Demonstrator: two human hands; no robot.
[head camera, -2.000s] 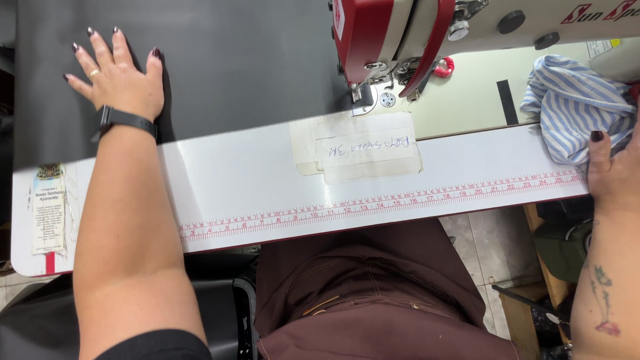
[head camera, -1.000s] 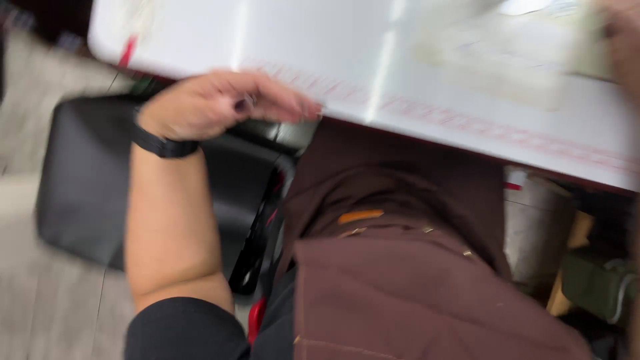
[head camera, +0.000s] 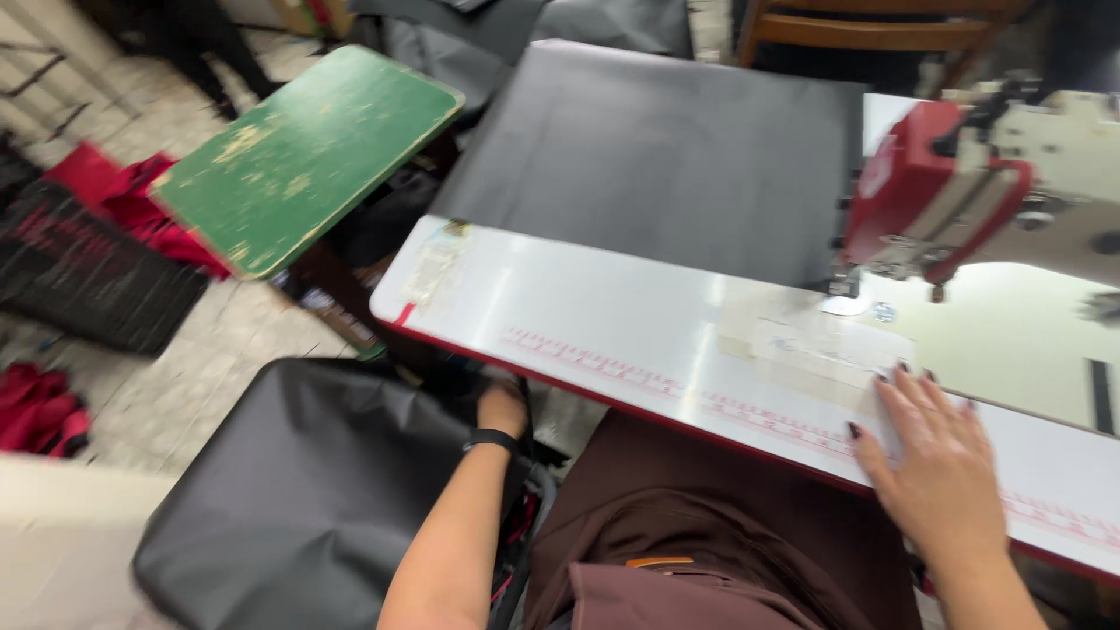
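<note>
My left hand (head camera: 503, 404) reaches down below the table's front edge, beside a black sheet-covered item (head camera: 289, 490); its fingers are in shadow, so any hold is hidden. My right hand (head camera: 932, 446) lies flat with fingers spread on the white sewing table (head camera: 604, 302), over the printed red ruler and near a taped paper label (head camera: 796, 346). A large black sheet of vinyl-like material (head camera: 656, 166) lies on the table, its right edge at the presser foot (head camera: 843, 284) of the industrial sewing machine (head camera: 910, 192).
A worn green board (head camera: 306, 157) stands left of the table. Red fabric (head camera: 131, 197) and a black crate (head camera: 96, 262) are on the tiled floor. Behind the table stands a wooden chair (head camera: 866, 33). A person's dark-clothed legs (head camera: 206, 52) show at the upper left.
My left hand has gone from the black sheet to below the table's front edge. My right hand has left the striped cloth and rests on the table. The view has swung left.
</note>
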